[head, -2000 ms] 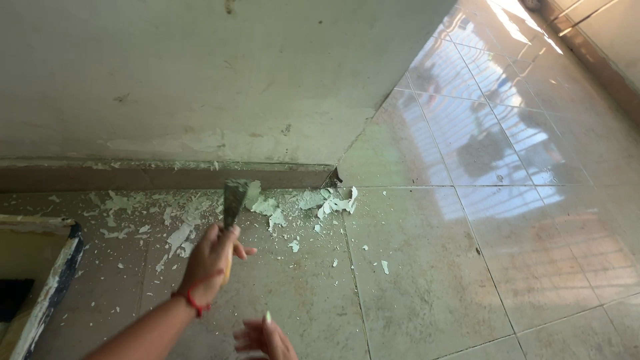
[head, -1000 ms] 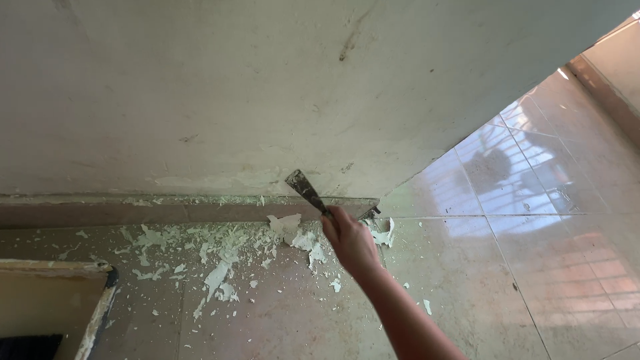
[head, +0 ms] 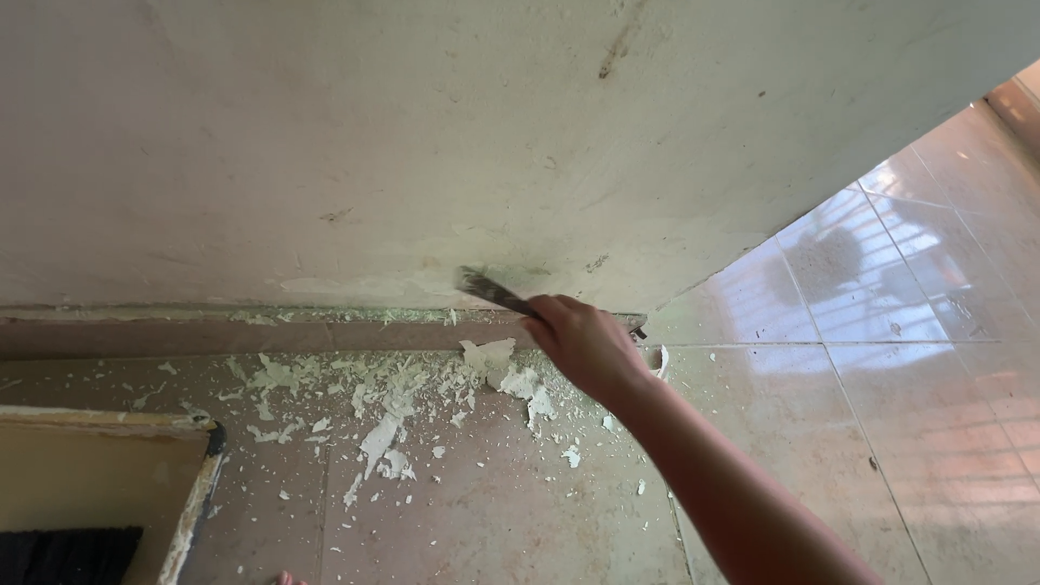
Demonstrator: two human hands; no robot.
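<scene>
My right hand (head: 589, 345) reaches in from the lower right, closed around a paint scraper (head: 496, 292). The scraper's blurred blade points up and left against the lower part of the painted wall (head: 487, 162), just above the skirting; whether it touches cannot be told. Pale patches and dark scuffs mark the wall there. Below, paint flakes (head: 390, 435) are scattered over the floor tiles, with larger curled pieces under my right hand. Of my left hand (head: 288, 578) only fingertips show at the bottom edge; the rest is out of view.
A tiled skirting (head: 244, 335) with debris on its ledge runs along the wall's foot and ends at a corner right of my hand. A worn, paint-marked frame (head: 195, 504) with a dark bristly thing (head: 73, 556) inside lies at the lower left. Glossy floor tiles (head: 894, 406) extend right.
Two seconds ago my left hand, with a red bracelet, held the scraper over the flakes; now my right hand holds it at the wall. My left hand has dropped to the bottom edge.
</scene>
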